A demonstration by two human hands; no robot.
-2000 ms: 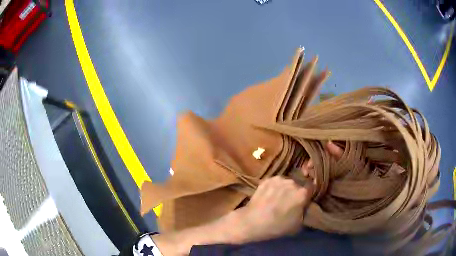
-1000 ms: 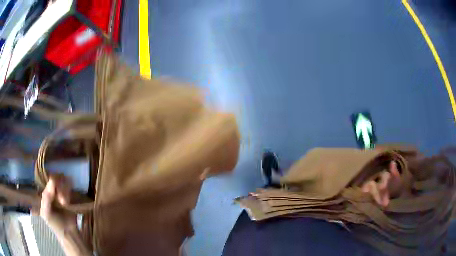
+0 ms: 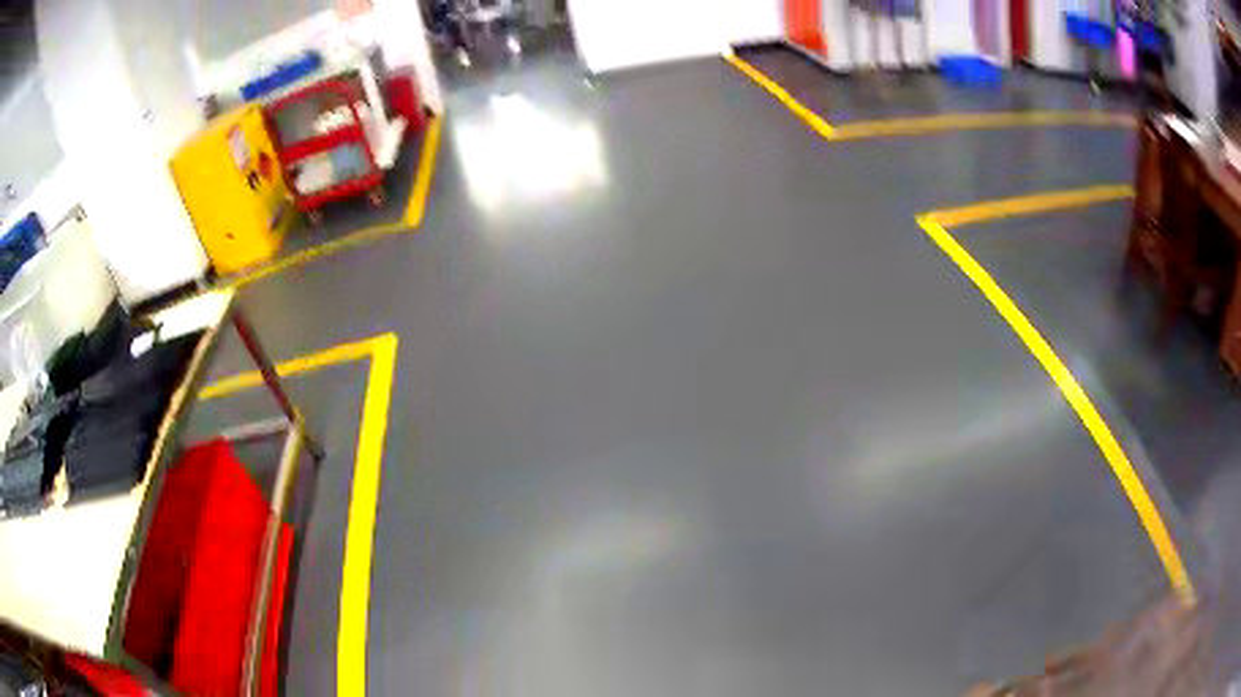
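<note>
Neither of my hands is in the picture. A blurred brown mass (image 3: 1116,660), which looks like the edge of the tan panel bundle, is cut off at the bottom right edge. What holds it is not visible.
A white-topped table (image 3: 68,572) with dark stacked pieces and red bins (image 3: 204,572) beneath stands at the left. Beyond are a yellow cabinet (image 3: 225,198) and red trolley (image 3: 324,150). A brown wooden table (image 3: 1198,232) is at the right. Yellow lines (image 3: 1055,361) mark the grey floor.
The view has swung up from the floor close by to the wider room. Both hands and the left-side panels have left the picture; only a brown edge remains at the bottom right.
</note>
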